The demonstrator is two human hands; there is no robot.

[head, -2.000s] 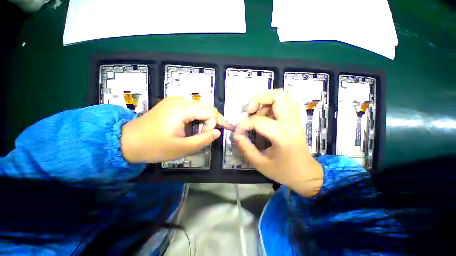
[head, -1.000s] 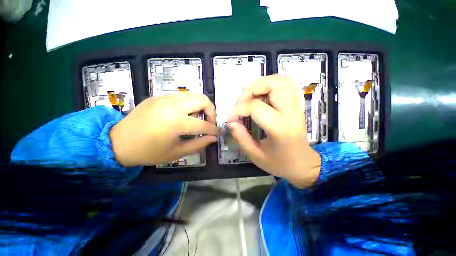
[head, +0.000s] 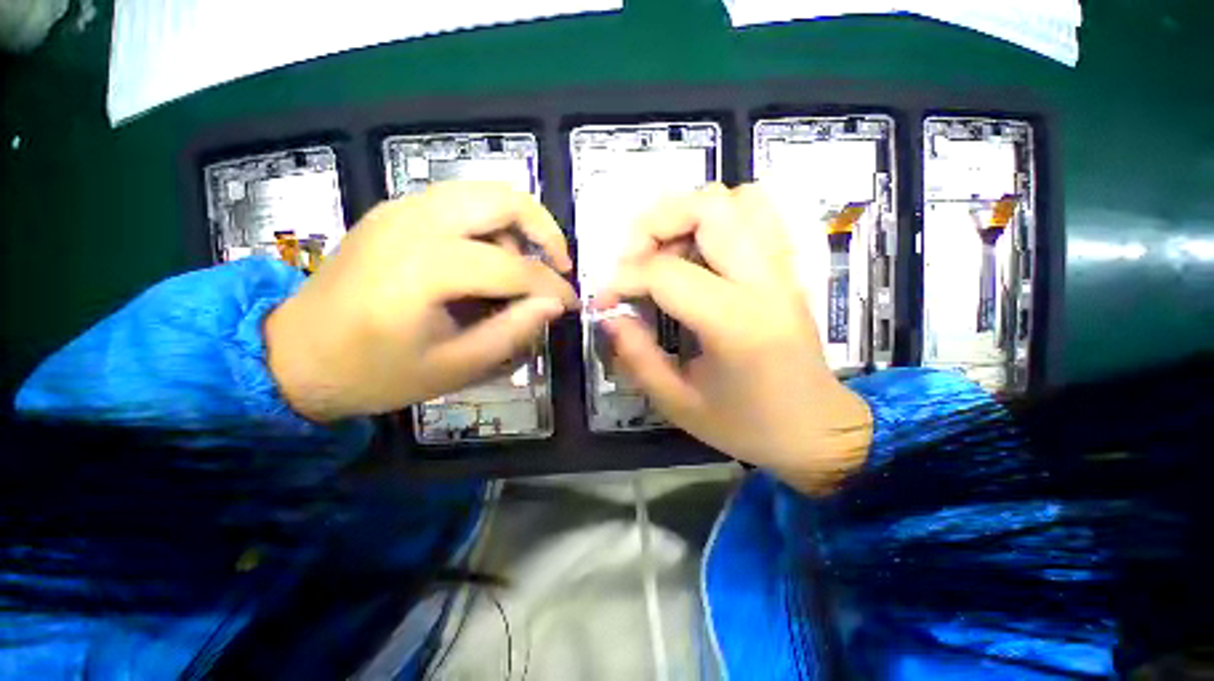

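A black foam tray (head: 646, 104) holds a row of several silver-white phone frames. My left hand (head: 423, 299) is over the second frame from the left, its fingertips at the left edge of the middle frame (head: 646, 173). My right hand (head: 732, 319) is over the middle frame and the gap to its right. A tiny white adhesive strip (head: 615, 311) shows at my right fingertips, which pinch it. My left fingertips are close to it; whether they also hold something is too small to tell. Orange flex cables (head: 844, 220) show in the outer frames.
White backing sheets (head: 333, 47) lie beyond the tray at the left, and another white sheet (head: 919, 16) at the right. The green bench surface (head: 1125, 173) shines at the right. A whitish object (head: 33, 20) is at the top left corner. My lap is below the tray.
The tray and sheets sit higher in view. My fingertips have parted slightly, and a white strip now shows at the right ones. Both hands stay around the middle frame.
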